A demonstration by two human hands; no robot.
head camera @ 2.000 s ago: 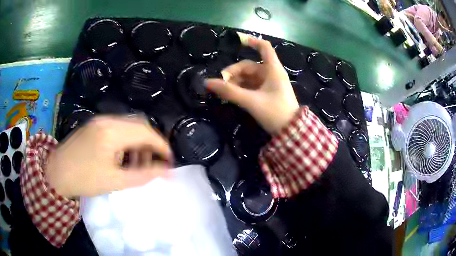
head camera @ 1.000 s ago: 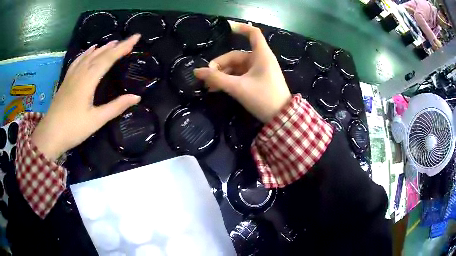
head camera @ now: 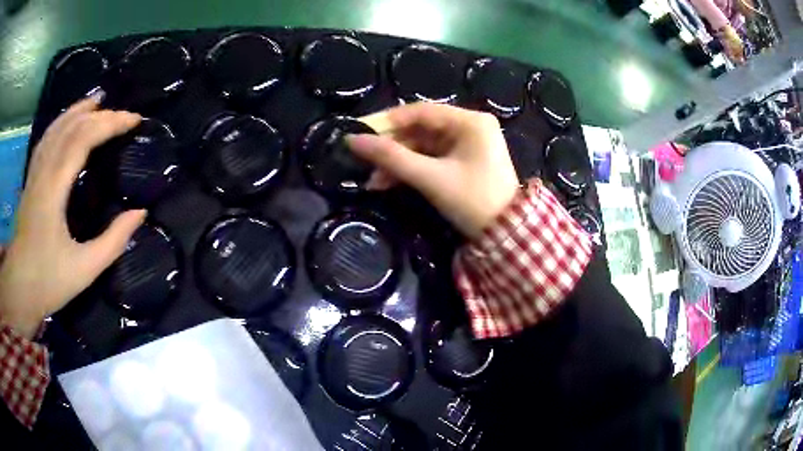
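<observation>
A black blister tray (head camera: pixel 290 201) holds rows of glossy round black parts (head camera: pixel 245 264); several show fine printed lines. My right hand (head camera: pixel 449 163) is over a round part in the second row from the back, its fingertips pinched at the right edge of a dark round label (head camera: pixel 338 155) that lies inside the part's rim. The fingers partly hide the label. My left hand (head camera: pixel 66 207) is at the tray's left side, empty, thumb and fingers spread around a printed part (head camera: pixel 148 163). A white label sheet (head camera: pixel 189 388) with pale empty circles lies on the tray's near left.
A green surface (head camera: pixel 290 16) runs behind the tray. A white fan (head camera: pixel 731 231) stands at right beside papers and pink items. A blue printed surface (head camera: pixel 12 176) shows at the left edge. Part of another person in pink (head camera: pixel 718 22) shows at top right.
The tray and sheet have shifted left in view. My right hand is now at a different part, further right in the row. My left hand left the sheet, opened and rests over the tray's left side.
</observation>
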